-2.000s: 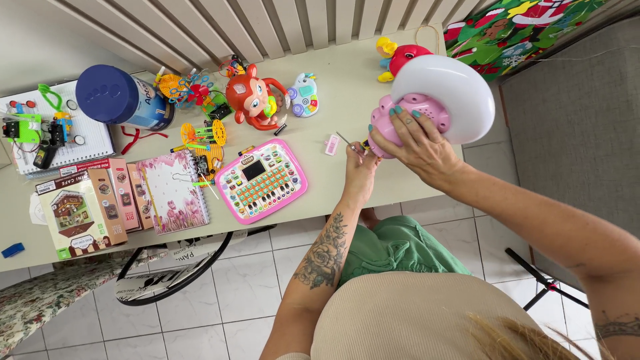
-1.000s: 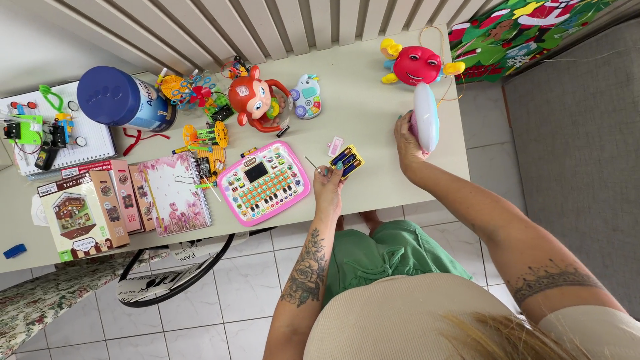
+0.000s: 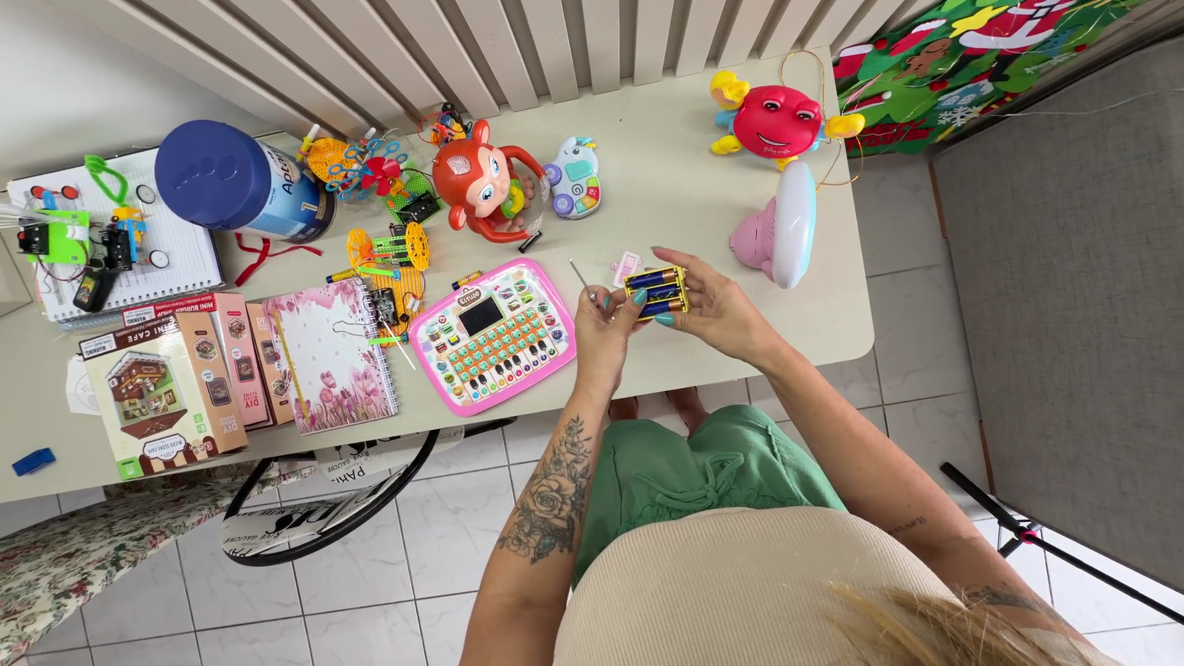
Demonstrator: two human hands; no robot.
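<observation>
My left hand [image 3: 606, 324] holds a thin screwdriver [image 3: 582, 276], its shaft pointing up, and also grips the left edge of a small yellow battery holder [image 3: 656, 292] with three blue batteries. The fingers of my right hand [image 3: 717, 310] are on the holder's right side. Just above my left hand lies a small pink plastic cover [image 3: 627, 268] on the table. To the right of my hands, a toy with a pink body and white round top [image 3: 794, 226] rests on its side, below a red crab-like toy [image 3: 777, 121] with yellow claws.
On the table [image 3: 666, 139] are a pink toy tablet [image 3: 493, 337], an orange monkey toy [image 3: 481, 182], a small elephant-shaped toy [image 3: 575, 178], a floral notebook [image 3: 328, 358], a blue-lidded can [image 3: 242, 180] and craft boxes [image 3: 162, 388]. A chair [image 3: 333, 499] stands below the front edge.
The pink and white toy, held two seconds ago, now rests on the table, let go by my right hand. My right hand has moved left to the battery holder.
</observation>
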